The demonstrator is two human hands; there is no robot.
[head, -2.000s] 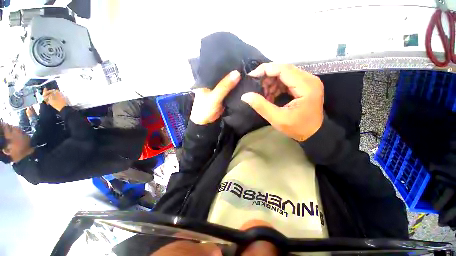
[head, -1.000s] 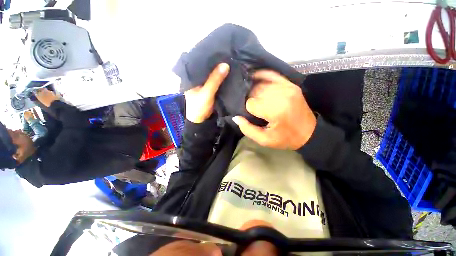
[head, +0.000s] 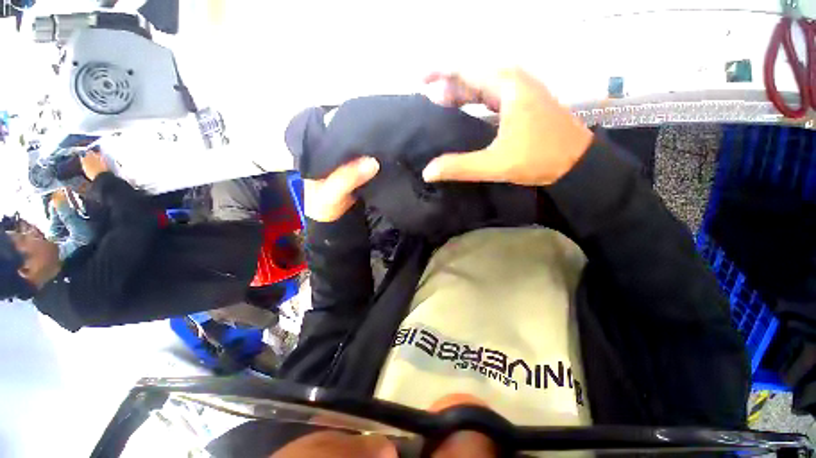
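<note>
A black garment panel (head: 403, 134) is bunched between my hands, over the table's front edge and toward my lap. My left hand (head: 335, 190) grips its left side, thumb on top and fingers hidden beneath the cloth. My right hand (head: 528, 134) holds its right side, thumb on top of the cloth and fingers raised behind its far edge. A small dark fold or opening lies near my right thumb; I cannot tell which.
Red-handled scissors (head: 789, 67) lie at the table's right. The white table (head: 644, 45) has a measuring strip along its edge. Blue crates with black cloth (head: 738, 295) stand below right. A red crate (head: 283, 249), another person (head: 152, 259) and a grey machine (head: 121, 80) are at left.
My right hand has moved up and spread, its fingers now at the cloth's far edge. My left hand has shifted left and slightly down. The cloth is turned and spread wider.
</note>
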